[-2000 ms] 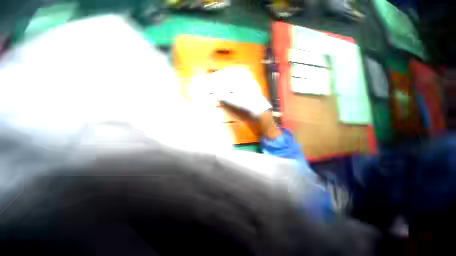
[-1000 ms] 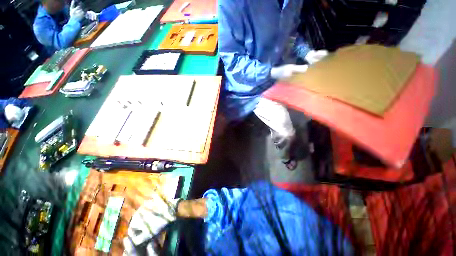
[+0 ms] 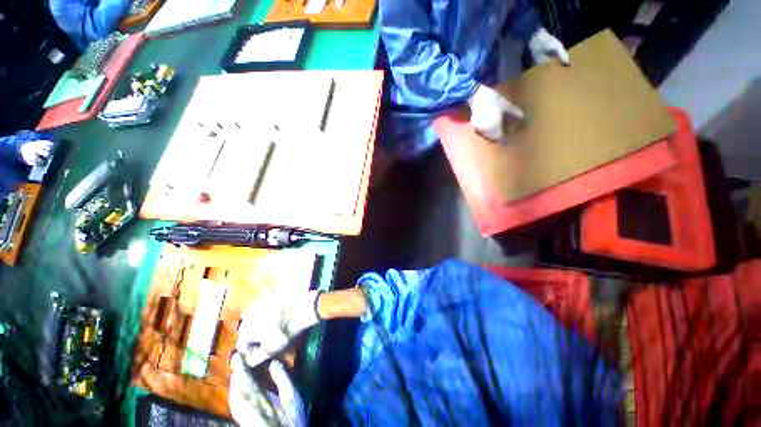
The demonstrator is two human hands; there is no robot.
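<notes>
The orange-brown fixture (image 3: 171, 367) lies on a green mat, with a pale green-white strip (image 3: 205, 329) in it. My right hand (image 3: 279, 324), in a white glove, is over the fixture's right part; its arm comes from the right in a blue sleeve. My left hand (image 3: 265, 399), also white-gloved, is just below, cut off by the bottom edge. The gloves meet or overlap. Their fingertips are blurred, and whether they hold anything cannot be told. A black electric screwdriver (image 3: 229, 236) lies along the fixture's far edge.
A large pale board (image 3: 250, 167) bears dark strips. Circuit-board assemblies (image 3: 104, 208) stand on the dark green surface at left. A black tray (image 3: 269, 46) is beyond. A person in blue holds a brown sheet (image 3: 584, 125) over red trays (image 3: 701, 217). Part of a dark tray (image 3: 171, 413) shows at bottom.
The view has steadied and shifted. My left hand has come into view beside my right. The other person's brown sheet and red frame have come lower, over the red trays.
</notes>
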